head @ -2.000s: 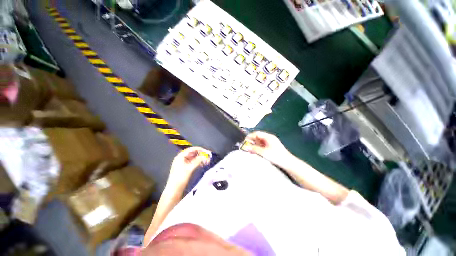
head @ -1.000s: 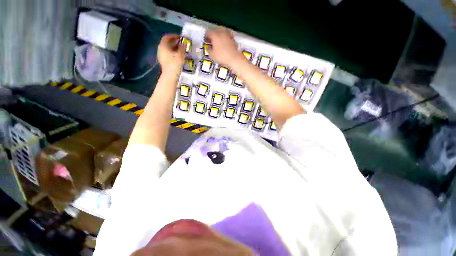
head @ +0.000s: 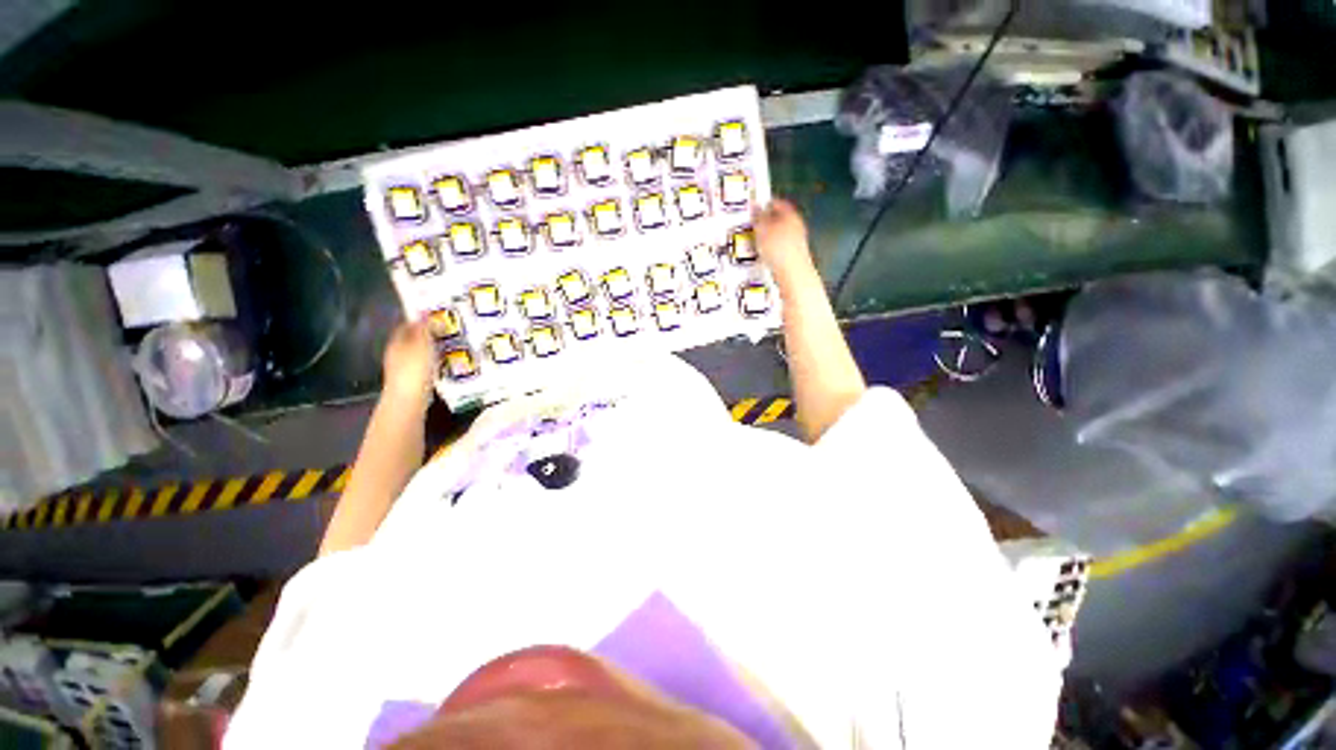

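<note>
A white foam tray (head: 564, 264) lies across the green bench in front of me. Its pockets hold rows of small square housings (head: 547, 173), most showing a white and yellow square, the look of a battery inside. My left hand (head: 412, 356) grips the tray's left edge near the lower corner. My right hand (head: 781, 235) grips the tray's right edge about midway. The fingers of both hands are partly hidden at the tray's edges.
Clear plastic bags (head: 926, 139) lie on the bench to the right. A white box (head: 153, 284) and a clear round container (head: 195, 366) stand at the left. Yellow-black tape (head: 191, 494) crosses the floor. A large plastic-covered item (head: 1201, 388) is at the right.
The view has turned. My hands have left the upper-left pockets and now hold opposite sides of the tray. The tray sits more to the left in view and is tilted the other way.
</note>
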